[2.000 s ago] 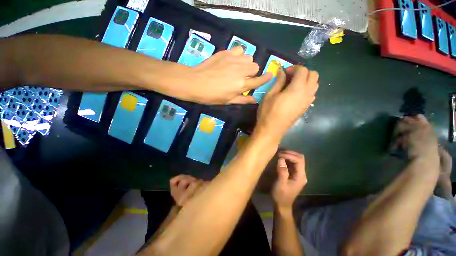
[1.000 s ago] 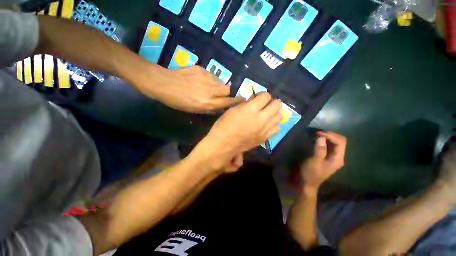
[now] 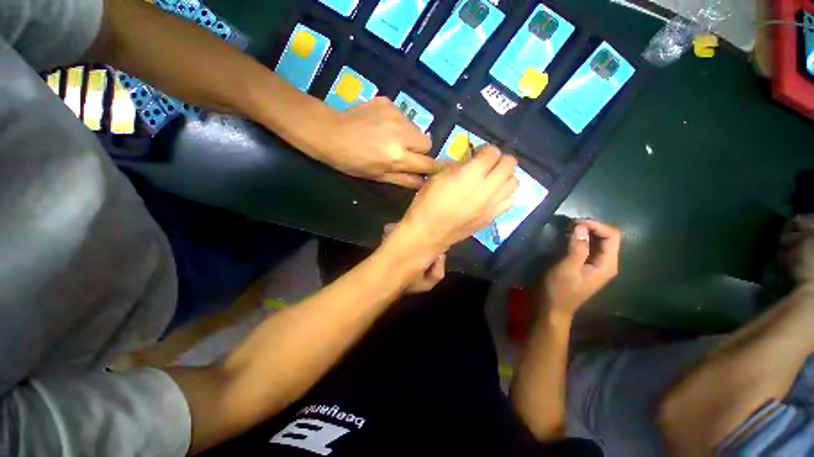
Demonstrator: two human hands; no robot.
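Note:
My right hand (image 3: 591, 261) is by the bench edge, fingers loosely curled and apart, with nothing seen in it. My left hand (image 3: 427, 272) is mostly hidden behind a neighbour's forearm; its grip is unclear. The black phone tray (image 3: 558, 165) holds light-blue phones (image 3: 580, 103) in two rows. Yellow stickers (image 3: 349, 87) cover camera areas of several phones; another yellow sticker (image 3: 533, 84) sits at a phone's lower end. The neighbour's hands are over the near row, one with a thin dark tool (image 3: 495, 234) at the end phones.
The grey-sleeved neighbour's arms (image 3: 308, 317) cross in front of me from the left. Lens film sheets (image 3: 152, 98) and yellow-faced parts (image 3: 94, 98) lie at left. Crinkled clear film (image 3: 674, 40) and a red tray (image 3: 790, 89) are at upper right. Another person's arm (image 3: 750, 357) is at right.
The view has shifted since two seconds ago. The neighbour's hands have moved from the far row to the near row's right end. My hands stay by the bench edge.

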